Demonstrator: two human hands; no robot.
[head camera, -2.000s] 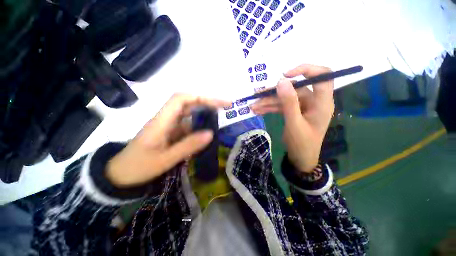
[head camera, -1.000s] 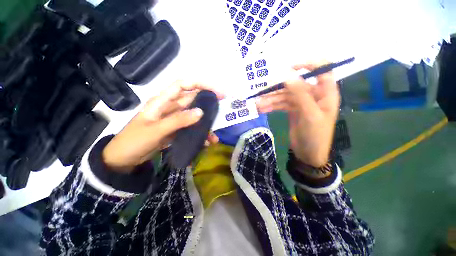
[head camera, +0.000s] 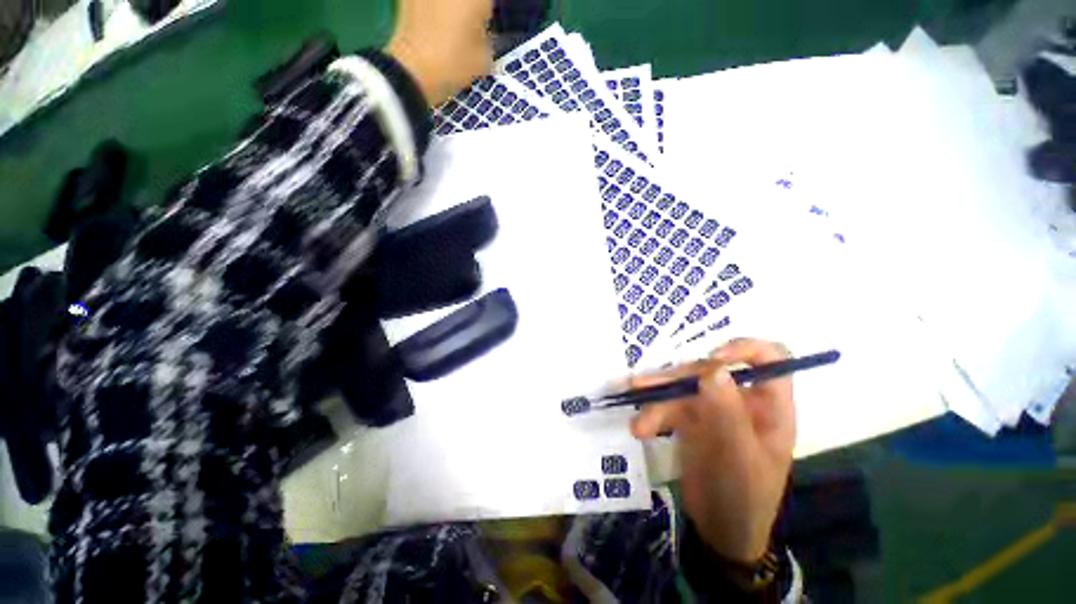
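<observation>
My right hand (head camera: 737, 437) holds dark tweezers (head camera: 773, 368). A small dark sticker (head camera: 575, 406) shows at their tips, over a white backing sheet (head camera: 496, 442). A few stickers (head camera: 616, 487) sit at the sheet's near right corner. My left hand (head camera: 443, 47) reaches to the top edge, which cuts off its fingers. A black piece (head camera: 519, 14) shows beside it; whether it is held cannot be told. Black housings (head camera: 460, 336) lie on the sheet's left part, beside my left sleeve. Sheets full of stickers (head camera: 667, 248) fan out behind and right of the backing sheet.
More black housings (head camera: 30, 378) lie at the left, partly hidden by my left sleeve. Loose white papers (head camera: 1003, 319) overlap at the right end of the white table. A green surface (head camera: 755, 24) runs behind it. Green floor with a yellow line (head camera: 1003, 560) shows lower right.
My left hand has moved from the near middle to the top edge, and the housing it held has left that place. The view has shifted, showing more table. My right hand still holds the tweezers.
</observation>
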